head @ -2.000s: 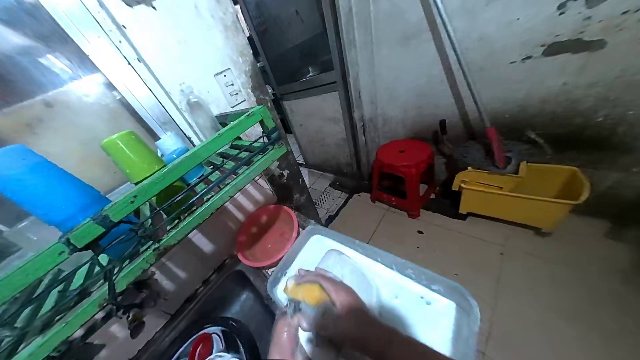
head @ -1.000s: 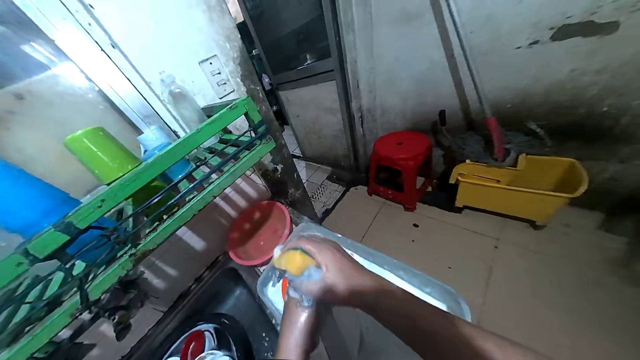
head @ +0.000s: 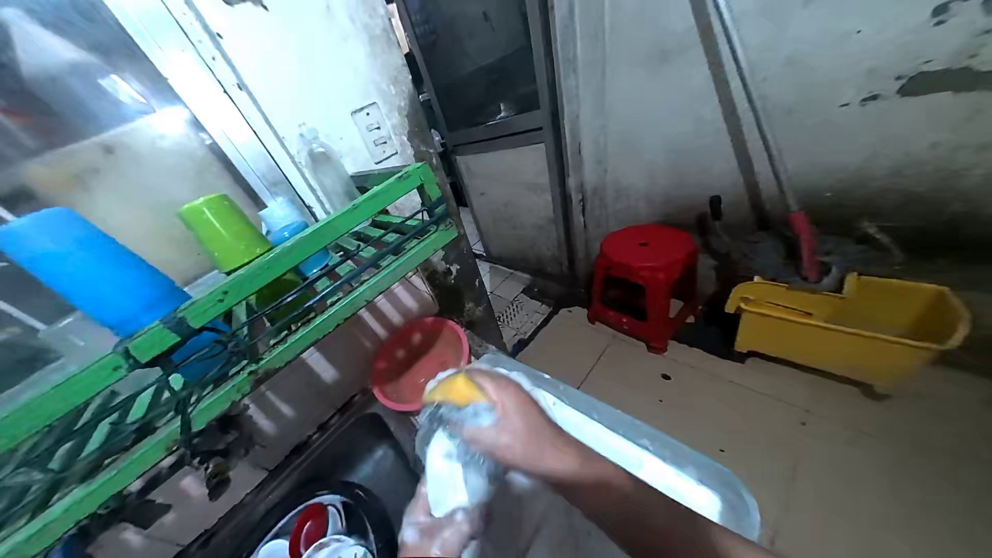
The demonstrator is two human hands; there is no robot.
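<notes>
My right hand (head: 515, 426) is closed on a yellow sponge (head: 457, 390) with greyish mesh or suds about it, pressed on the upper end of a white, soapy item (head: 447, 473). The lower end of that item is in my left hand (head: 442, 527), wet with foam; its exact kind cannot be told. Both hands are over the near left side of a translucent plastic tub (head: 728, 484) with white contents. A pink-red plastic basin (head: 465, 341) lies just beyond the sponge. To the left, a black basin (head: 380, 511) holds white dishes and a red piece.
A green slatted rack (head: 310, 240) crosses the left, bearing a blue container (head: 93, 271), a green cup (head: 225, 232) and a clear bottle (head: 325, 170). A red plastic stool (head: 649, 248), a yellow mop bucket (head: 852, 333) and a mop handle (head: 756, 116) are along the back wall.
A second ago the hands held the sponge close around an item with an orange-red spot; now a white item shows between them. Two seconds ago both hands were over the tub's middle.
</notes>
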